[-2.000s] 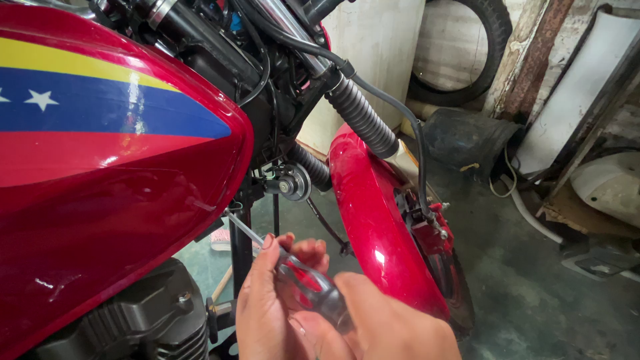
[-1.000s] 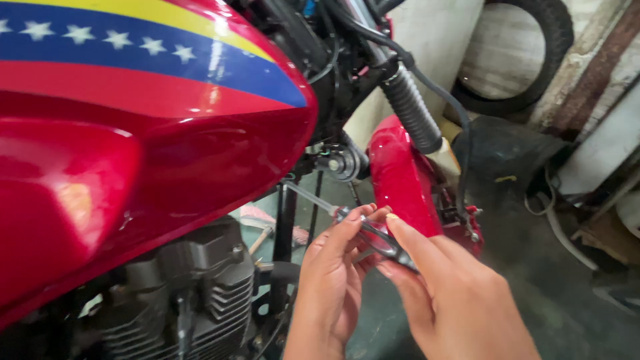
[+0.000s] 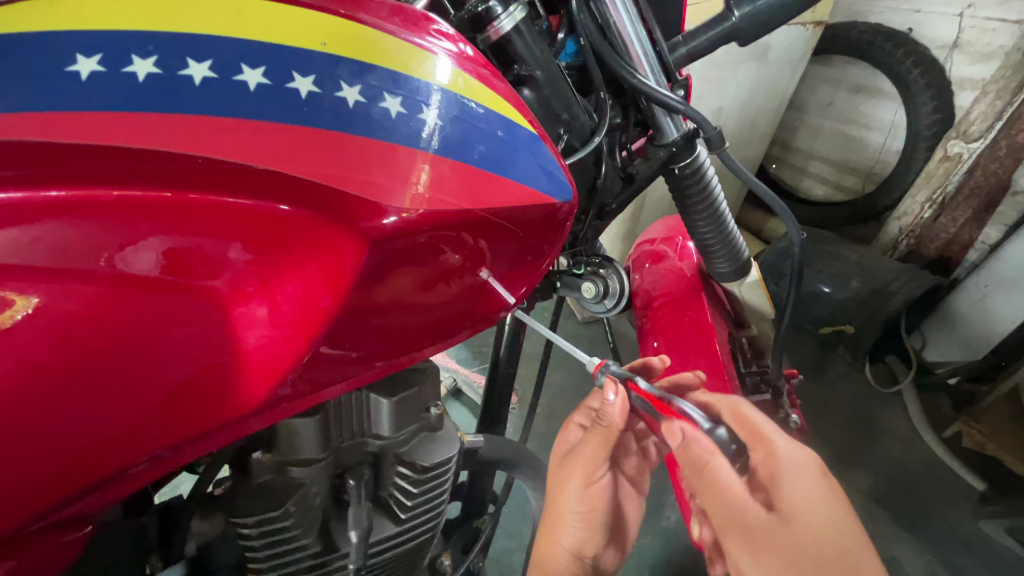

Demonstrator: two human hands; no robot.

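Note:
Both hands are on a screwdriver with a black and red handle. My left hand pinches the front of the handle near the shaft, and my right hand grips its rear. The metal shaft runs up and left to the lower front edge of a red motorcycle fuel tank, where its tip meets the edge; a reflection shows in the paint. The tank bears a yellow, blue and red stripe decal with white stars. Just right of that edge is a round metal horn.
The finned engine lies below the tank. Beyond my hands are the red front fender, a fork with a ribbed rubber gaiter and a black cable. A tire leans on the back wall.
The view has shifted, showing more of the tank and engine. Both hands stay on the screwdriver, its tip still at the tank's lower front edge.

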